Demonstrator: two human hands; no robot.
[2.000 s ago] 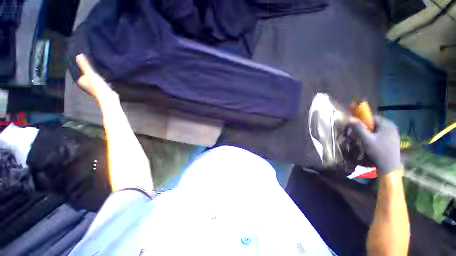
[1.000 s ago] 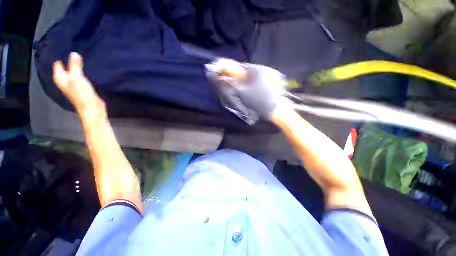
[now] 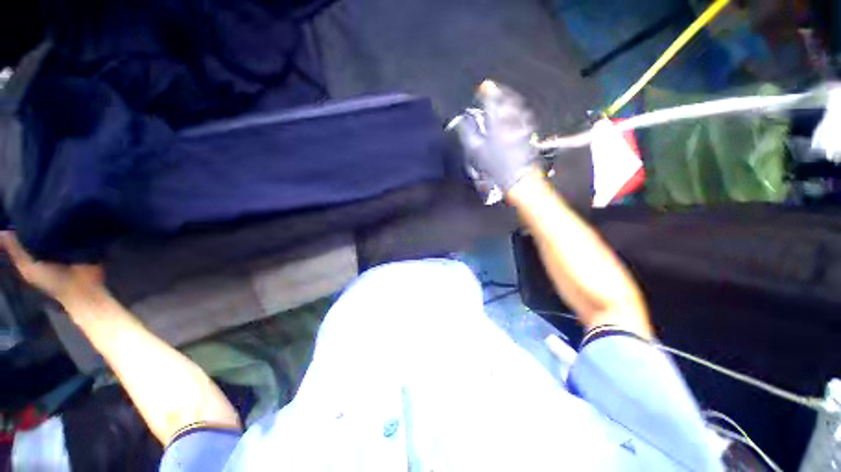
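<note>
A dark navy garment [image 3: 304,166] lies as a flat tube over the dark padded board, with looser folds at the left and top. My right hand [image 3: 503,138], in a grey glove, is closed around the handle of the steam iron [image 3: 481,177], just right of the garment's end. The glove hides most of the iron. My bare left hand [image 3: 55,277] is at the far left, at the lower edge of the bunched navy cloth; its fingertips are blurred and partly hidden, so its hold cannot be told.
A whitish hose [image 3: 710,109] runs right from the iron. A thin yellow hose [image 3: 669,57] rises to the upper right. A red and white piece [image 3: 616,162] and green cloth [image 3: 705,152] are at the right. A white cloth [image 3: 41,448] lies lower left.
The iron in my right hand has gone from over the garment to the right of its end. My left hand has moved lower and further left. The view has shifted.
</note>
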